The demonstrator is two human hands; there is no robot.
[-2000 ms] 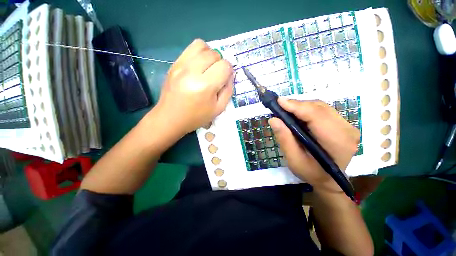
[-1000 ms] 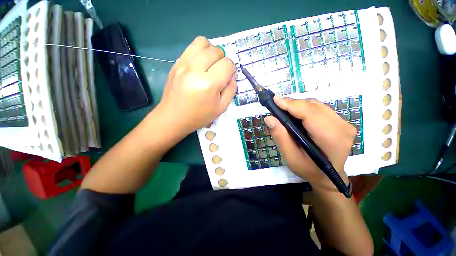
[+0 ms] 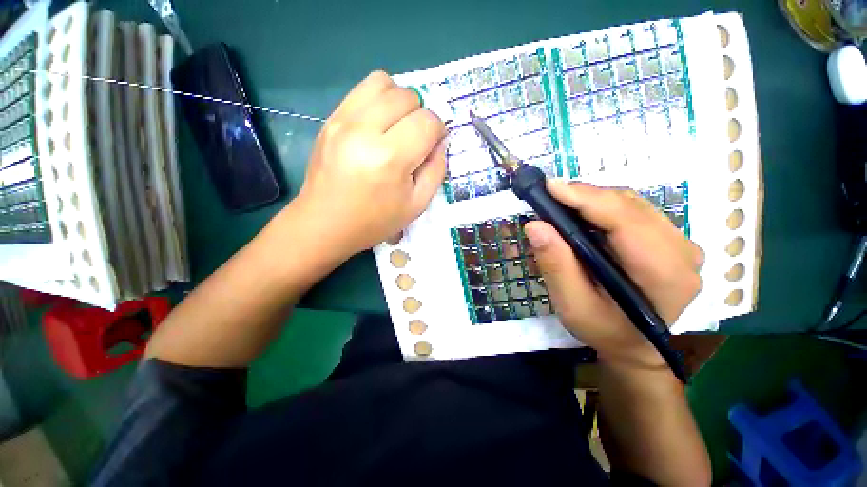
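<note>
A white tray (image 3: pixel 433 333) with round holes along both short sides lies before me. It holds panels of small circuit boards (image 3: pixel 504 271) with green strips; glare washes out the upper ones. My left hand (image 3: pixel 375 157) is closed on a thin pale solder wire (image 3: pixel 204 97) over the tray's upper left. The wire's end at the fingers is hard to make out. My right hand (image 3: pixel 627 266) holds a black soldering iron (image 3: pixel 594 259) like a pen. Its metal tip points up-left over the upper left panel, a little right of my left fingers. Contact with the panel cannot be told.
A pile of stacked trays (image 3: pixel 138 162) stands at the left, with a black phone-like slab (image 3: pixel 228 128) beside it. A yellowish round container (image 3: pixel 808 21), a white cap (image 3: pixel 846 74) and a black object are at the right edge. A red object (image 3: pixel 71 338) and blue stool (image 3: pixel 803 438) are below.
The iron and my right hand have moved a little right, so the tip is farther from my left fingers. My left hand has barely moved and still holds the wire, which has shifted slightly.
</note>
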